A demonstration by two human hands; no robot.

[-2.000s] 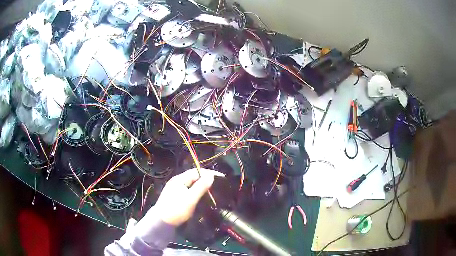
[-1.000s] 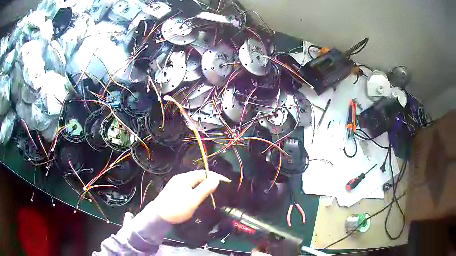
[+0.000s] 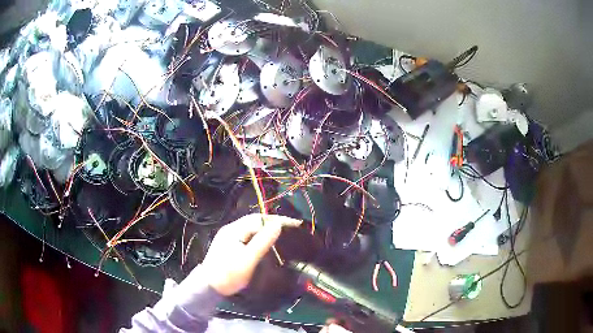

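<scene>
My left hand (image 3: 237, 253) pinches a bundle of red, yellow and white wire leads (image 3: 258, 188) between thumb and fingers near the front of the mat. The leads run up and left from the fingers, and short ends stick out below. My right hand (image 3: 335, 327) is mostly cut off at the bottom edge; part of it shows at the dark glue gun (image 3: 348, 304) with a red label. The gun's barrel tip points up and left, just below and right of my left hand. A white stick shows at its rear.
Round black housings (image 3: 201, 195) with wires cover the mat. Silver discs (image 3: 281, 81) are heaped behind, bagged units (image 3: 58, 117) at left. Pink-handled cutters (image 3: 385, 276) lie right of the gun. A screwdriver (image 3: 468, 229), an orange-handled tool (image 3: 457, 148), a solder spool (image 3: 466, 287) and black boxes (image 3: 424, 89) are at right.
The glue gun has come further into view from the lower right, its red label now clearer. The held wires have swung slightly, and my left hand has shifted only a little.
</scene>
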